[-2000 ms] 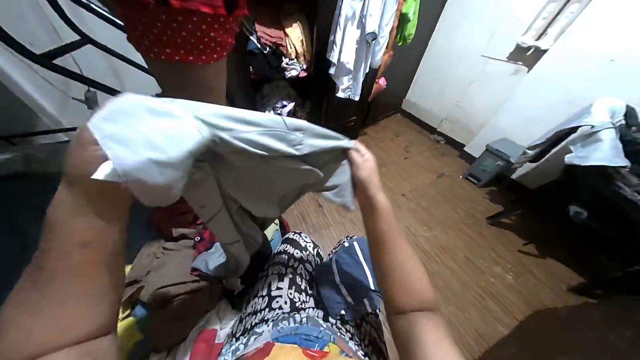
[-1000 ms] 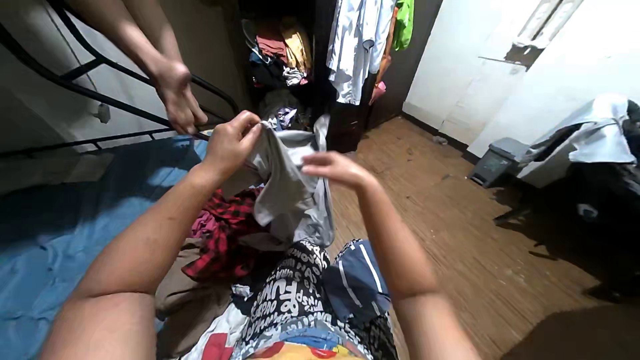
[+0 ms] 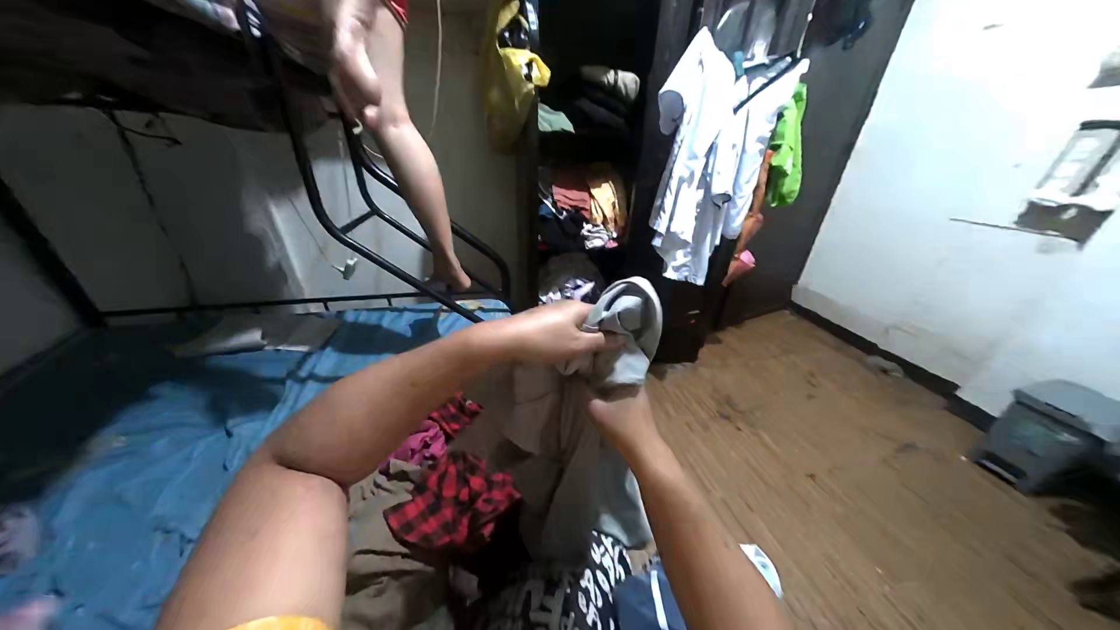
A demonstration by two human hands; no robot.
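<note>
A grey garment (image 3: pixel 569 464) hangs down from both of my hands, over my lap. My left hand (image 3: pixel 564 332) is closed on its upper part, where the cloth is bunched into a loop. Just below and to the right, my right hand (image 3: pixel 621 411) touches the bunched cloth; its fingers are largely hidden by the fabric. A red and black checked cloth (image 3: pixel 459 503) lies on a brown garment (image 3: pixel 389 569) to the left of the hanging cloth. Black and white patterned fabric (image 3: pixel 604 569) covers my lap.
A bed with a blue sheet (image 3: pixel 201 437) stands at left, under a black metal ladder (image 3: pixel 367 254) where another person's legs show. Ahead is an open wardrobe with folded clothes (image 3: pixel 586 197) and hanging white shirts (image 3: pixel 696 166). A grey plastic container (image 3: pixel 1050 429) sits on the floor at right.
The grey garment, stretched out between my hands two seconds ago, now hangs bunched at its top. My hands have come together. The other person's legs are now on the ladder. The view has tilted up.
</note>
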